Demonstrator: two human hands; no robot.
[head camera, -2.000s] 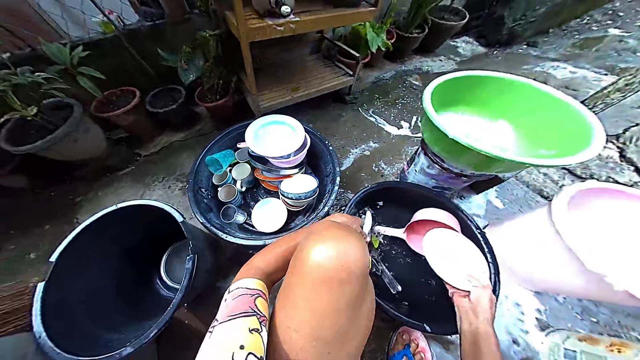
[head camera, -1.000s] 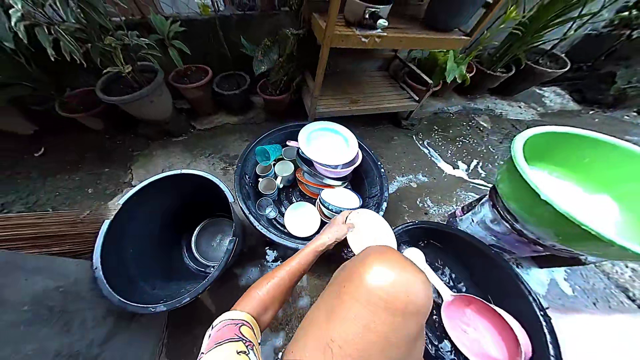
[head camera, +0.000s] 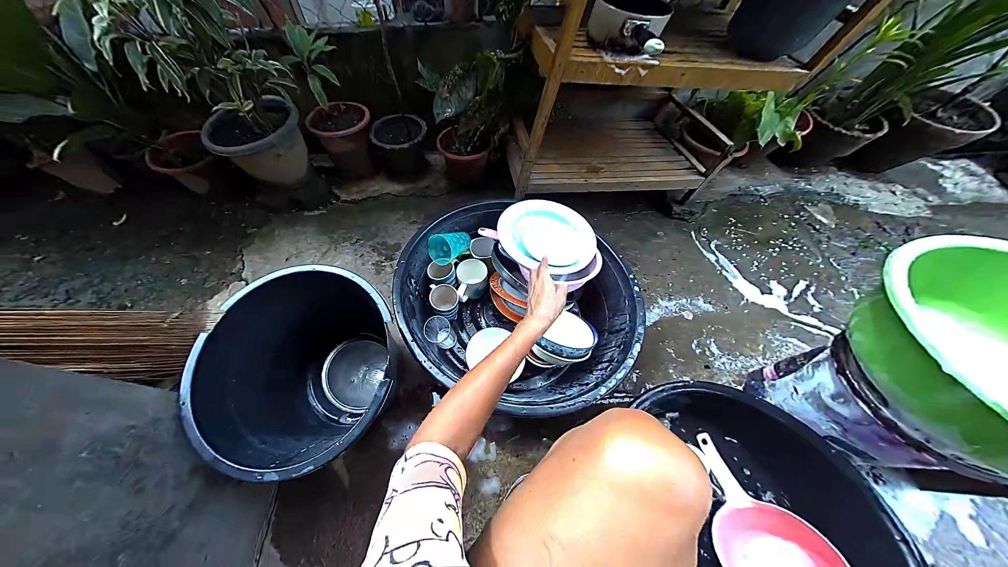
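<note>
My left hand (head camera: 546, 295) reaches into a round black basin (head camera: 622, 346) and has its fingers at the near edge of a white plate (head camera: 549, 235) on top of a stack of dishes. Left of the stack are several mugs (head camera: 472, 277), a teal cup (head camera: 449, 247) and a clear glass (head camera: 438, 331). A white dish (head camera: 490, 348) and some bowls (head camera: 568, 334) lie nearer to me. At the lower right, a pink dipper (head camera: 772, 535) rests in a second black basin (head camera: 819, 449). My right hand is out of view.
A large black tub (head camera: 260, 378) with a round metal item inside stands at the left. To the right is a green basin (head camera: 945, 331) on a container. Behind are a wooden rack (head camera: 614, 157) and potted plants (head camera: 264, 142). Wet, sudsy concrete (head camera: 709, 291) surrounds the basins.
My left hand has moved from the right basin to the dish stack; a white plate was in it one second ago. My right hand, seen earlier holding a pinkish-white dish, has left the view.
</note>
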